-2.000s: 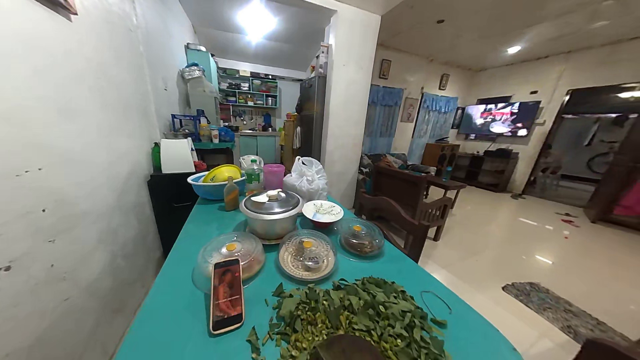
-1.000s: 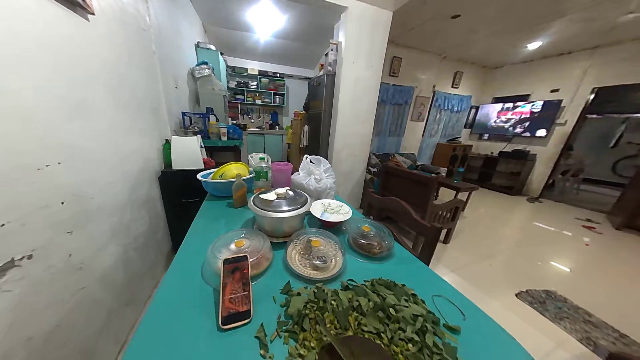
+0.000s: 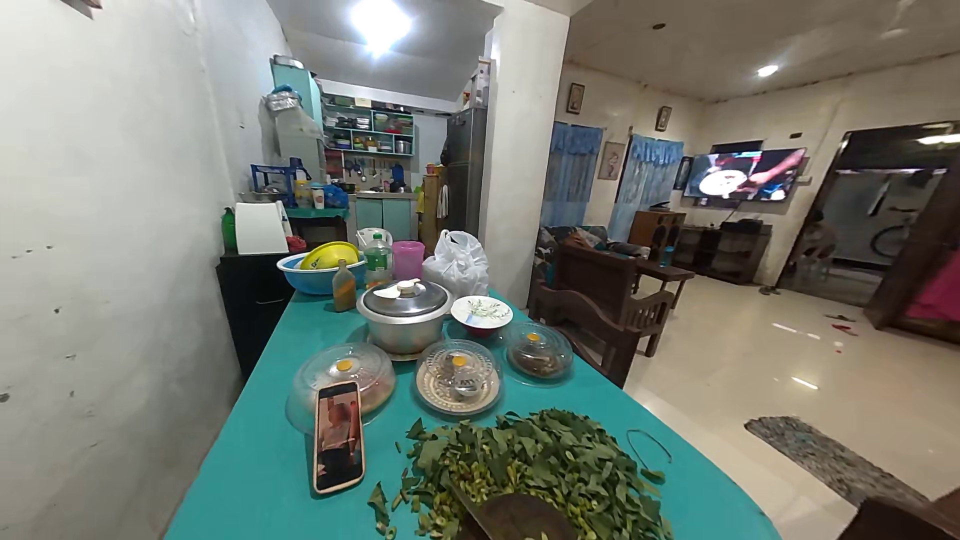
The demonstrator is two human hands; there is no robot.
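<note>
Neither of my hands shows in the head view. A heap of green leaves and small cut green pieces [image 3: 540, 465] lies on the teal tabletop [image 3: 247, 465]. At the bottom edge a dark round object [image 3: 525, 517], partly cut off, sits against the heap; its kind is unclear. A smartphone [image 3: 339, 439] leans upright on a clear domed food cover [image 3: 307, 375], its screen lit. Two more covered dishes, one at the middle [image 3: 458, 379] and one at the right [image 3: 538, 352], stand behind the leaves.
Farther back are a lidded metal pot [image 3: 405, 322], a patterned plate [image 3: 481, 312], a glass bottle [image 3: 344, 289], a plastic bottle [image 3: 379, 259], a blue basin [image 3: 322, 281] and a white plastic bag [image 3: 456, 266]. A wooden armchair [image 3: 600, 315] stands right of the table; a wall is at left.
The picture on the television has changed. The dark round object at the bottom edge looks tilted differently. The table's other things have not plainly moved.
</note>
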